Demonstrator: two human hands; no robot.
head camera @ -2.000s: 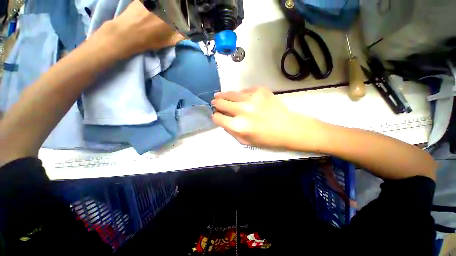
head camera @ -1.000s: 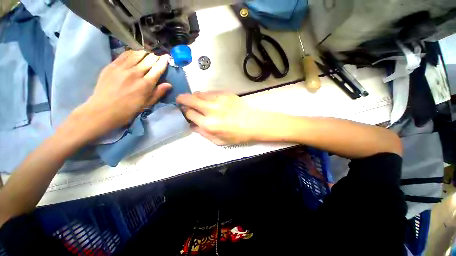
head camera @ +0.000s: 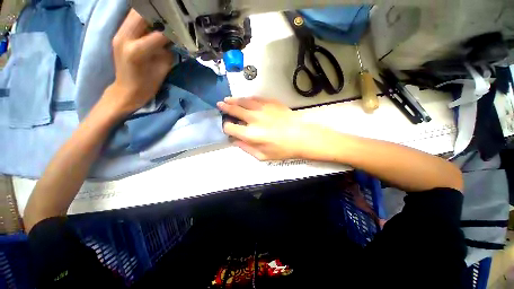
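Note:
Blue-grey garment cloth (head camera: pixel 194 128) lies in folds on the white machine table, left of and below the sewing machine head (head camera: pixel 217 28). The blue knob (head camera: pixel 233 60) is beside the needle area; the needle itself is hard to make out. My right hand (head camera: pixel 262 127) holds the cloth's right edge between thumb and fingers, below the knob. My left hand (head camera: pixel 143 62) is raised left of the machine head, fingers curled at the cloth beside it. Its fingertips are partly hidden, so I cannot tell what it grips.
Black scissors (head camera: pixel 317 68), a wooden-handled awl (head camera: pixel 368 90) and slim dark tools (head camera: pixel 404 99) lie to the right. A blue fabric piece (head camera: pixel 335 23) is behind the scissors. A round metal disc (head camera: pixel 250 72) is beside the knob. Blue crates (head camera: pixel 160 240) stand below the table edge.
My left hand has lifted from lying flat on the cloth beside the needle and moved left and up, fingers now curled. My right hand still holds the cloth edge. The camera view has shifted slightly.

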